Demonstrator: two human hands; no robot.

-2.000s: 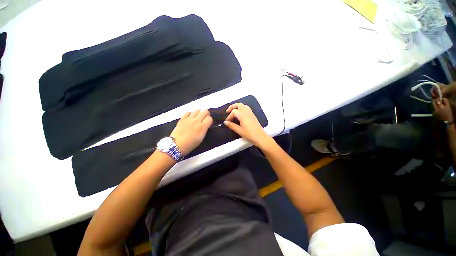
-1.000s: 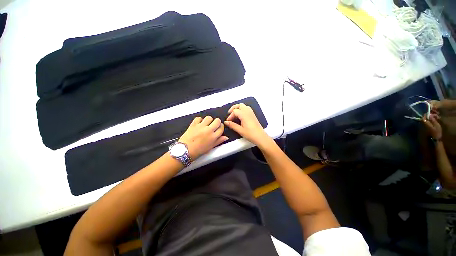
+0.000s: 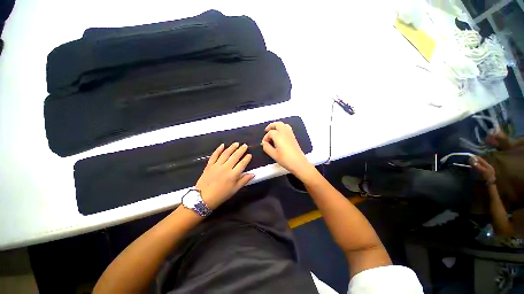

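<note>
A long black fabric panel [image 3: 123,186] with rounded corners lies along the near edge of the white table. A narrow slot [image 3: 178,163] runs lengthwise in it and shows as a thin, partly white line. My left hand [image 3: 226,172], with a metal watch at the wrist, lies flat on the panel with its fingers spread, across the slot's line. My right hand [image 3: 281,143] is at the panel's right part, its fingertips bent together at the slot's end. Whether the fingertips pinch the fabric is too small to tell.
Two overlapping black panel stacks [image 3: 172,95] lie behind the panel on the white table [image 3: 322,46]. A small dark tool [image 3: 345,106] with a thin cord lies to the right. Yellow card [image 3: 416,40], clear plastic and white cord hanks [image 3: 485,60] are far right. Another person's hand [image 3: 484,170] holds white cord.
My left hand has moved nearer the table's front edge and flattened, its fingers spread. My right hand stays near the slot's right end. The view has shifted slightly.
</note>
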